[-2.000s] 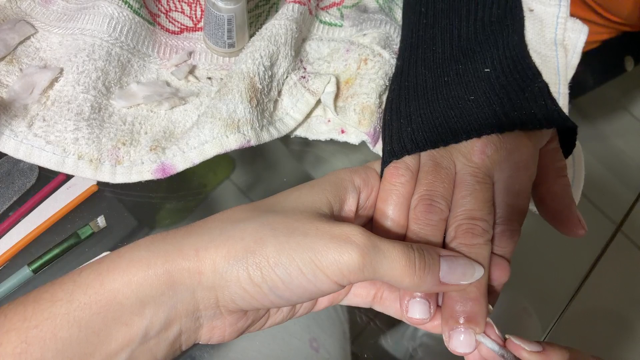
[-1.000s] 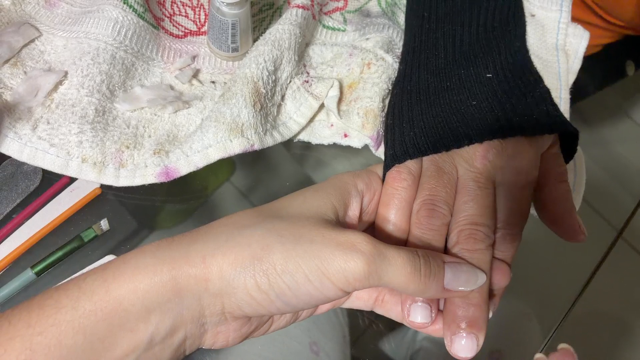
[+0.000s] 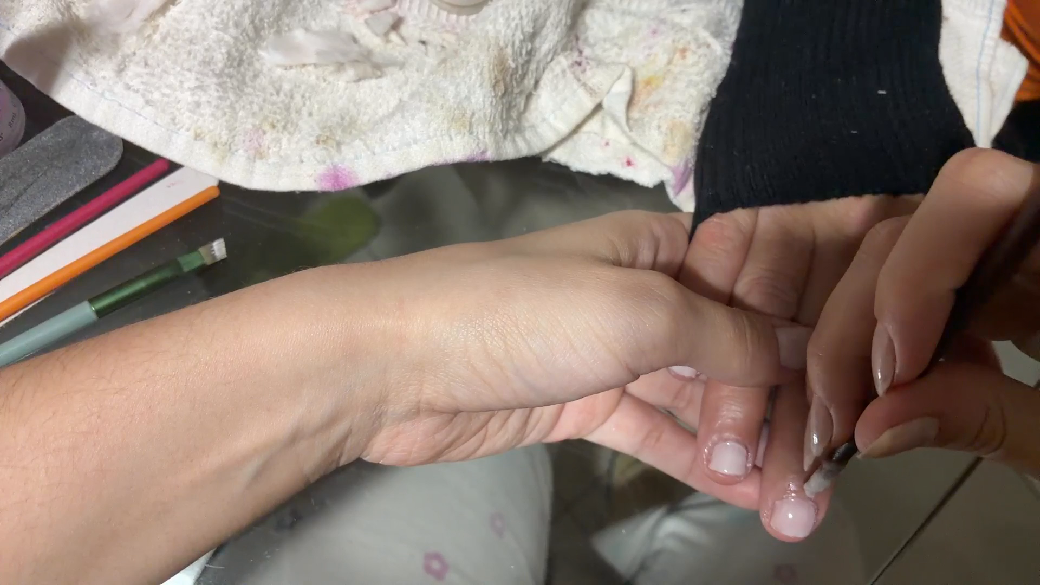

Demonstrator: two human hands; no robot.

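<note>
My left hand (image 3: 552, 325) reaches in from the left and holds another person's hand (image 3: 772, 276), thumb across the backs of its fingers. That hand comes out of a black ribbed sleeve (image 3: 829, 97); its nails are pale pink, with wet-looking skin around them. At the right, my right hand (image 3: 934, 325) pinches a thin dark-handled brush (image 3: 845, 451) between thumb and fingers. The brush's whitish tip touches the skin just behind the nail (image 3: 793, 517) of one extended finger. Part of the brush handle is hidden behind my right fingers.
A stained white towel (image 3: 406, 106) with cotton scraps (image 3: 317, 50) lies across the top. At the left are a grey nail file (image 3: 65, 166), a pink stick (image 3: 89, 213), an orange stick (image 3: 122, 244) and a green-handled brush (image 3: 130, 291) on a dark glass surface (image 3: 284, 219).
My right hand, mostly out of view a second ago, has come in from the right with the brush at the fingertip. My left hand keeps its hold. The view has moved closer.
</note>
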